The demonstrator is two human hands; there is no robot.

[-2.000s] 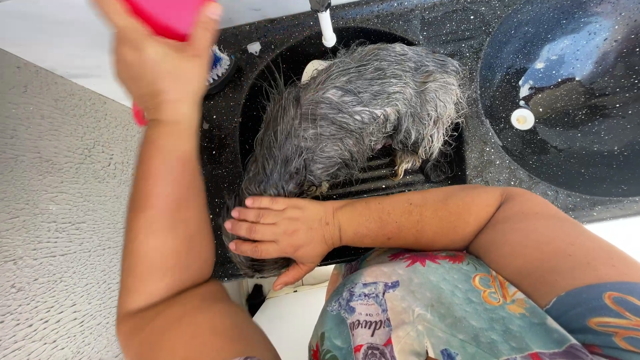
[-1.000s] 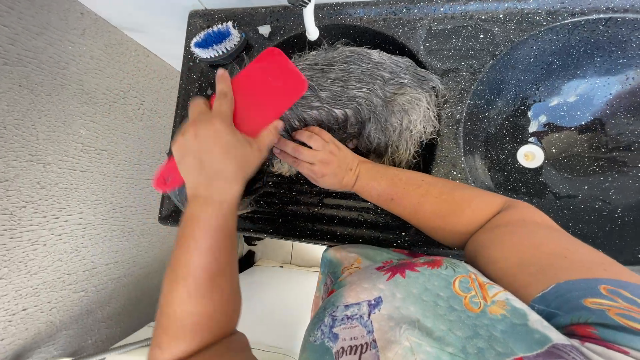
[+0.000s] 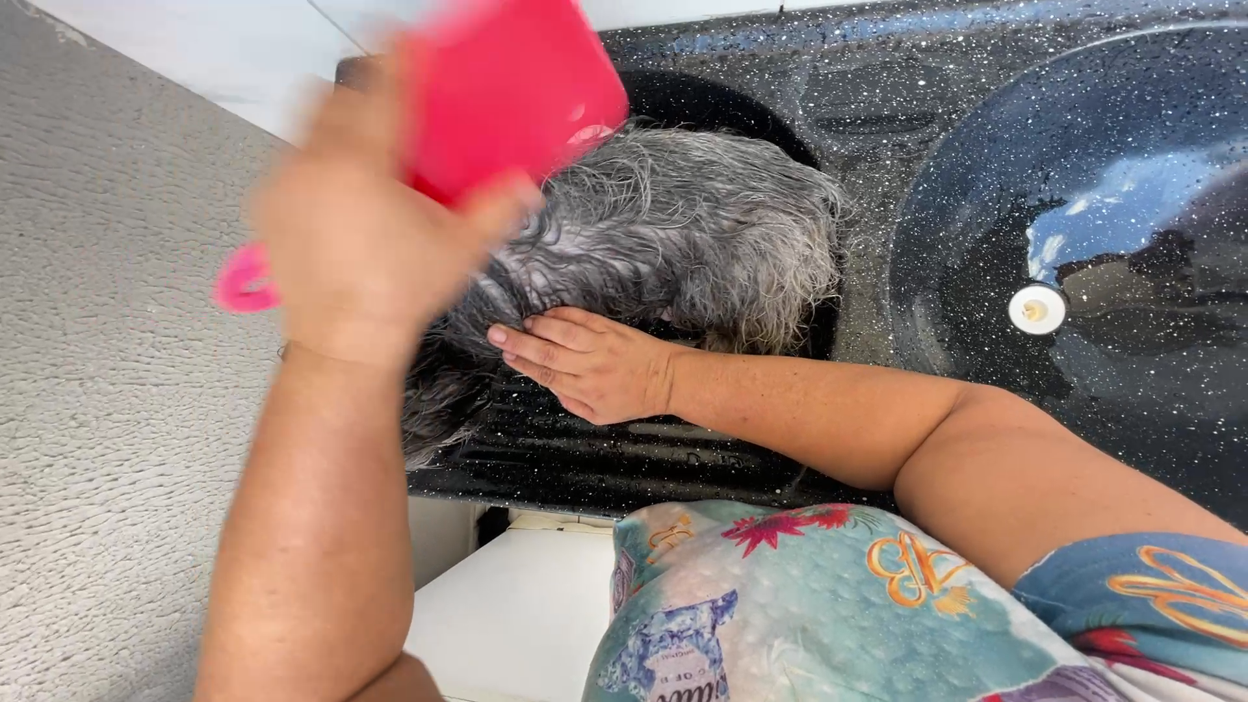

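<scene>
A wet, grey, long-haired dog (image 3: 682,234) stands or crouches in a black speckled basin with a ribbed side; its head end is at the lower left, partly behind my left arm. My left hand (image 3: 380,214), blurred, grips a red-pink plastic scoop or dipper (image 3: 517,97) above the dog's back, its ring-ended handle sticking out at the left. What the scoop holds cannot be seen. My right hand (image 3: 590,366) lies with its fingers together on the fur near the dog's shoulder or neck, palm down and holding no tool.
To the right is a round black speckled sink bowl (image 3: 1121,409) with a white drain fitting (image 3: 1037,309) and shiny reflections. A rough grey wall (image 3: 127,341) runs down the left side. White panels stand below the basin's front edge (image 3: 546,502).
The scoop, low over the dog's front a second ago, is now raised higher over its back. My right hand stays on the fur. The view has moved closer.
</scene>
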